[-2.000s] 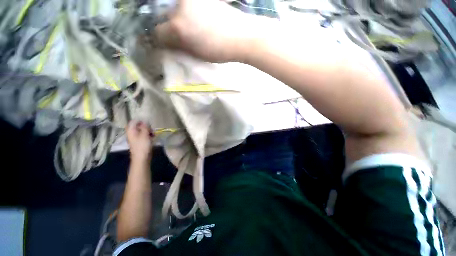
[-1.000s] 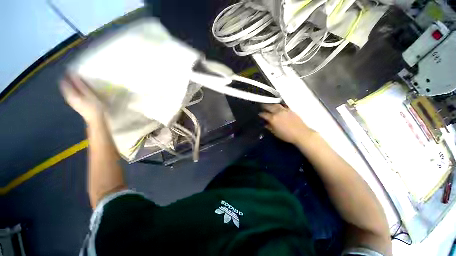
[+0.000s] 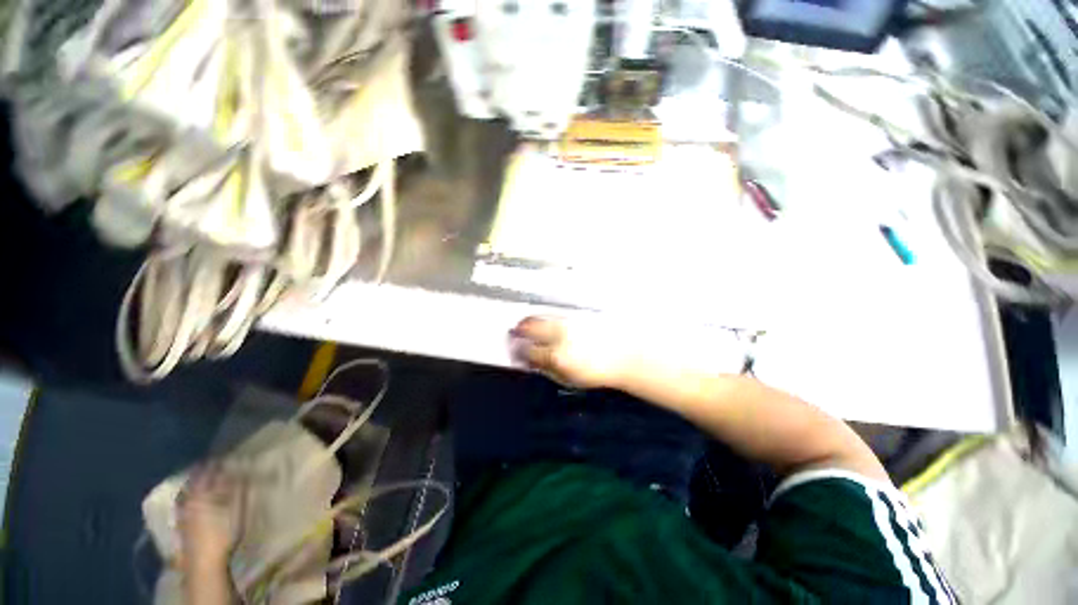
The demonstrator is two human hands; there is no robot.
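Observation:
A beige bag body with loop handles lies at the lower left, below the table's level. My left hand is on its left part; it is blurred, and whether the fingers grip the cloth cannot be told. My right hand rests at the table's front edge with its fingers curled; no object shows in it. The yellow-brass clamp frame sits under the pattern sewing machine head, above the white template sheet.
Stacked bags with hanging straps lie left of the machine. More bags lie at the right, and another at the lower right. A red and black tool and a blue-handled tool lie on the table. A control panel stands behind.
The view has swung right, back over the table. The bag that my left hand held up at the left is now low at the lower left. My right hand is still near the table edge.

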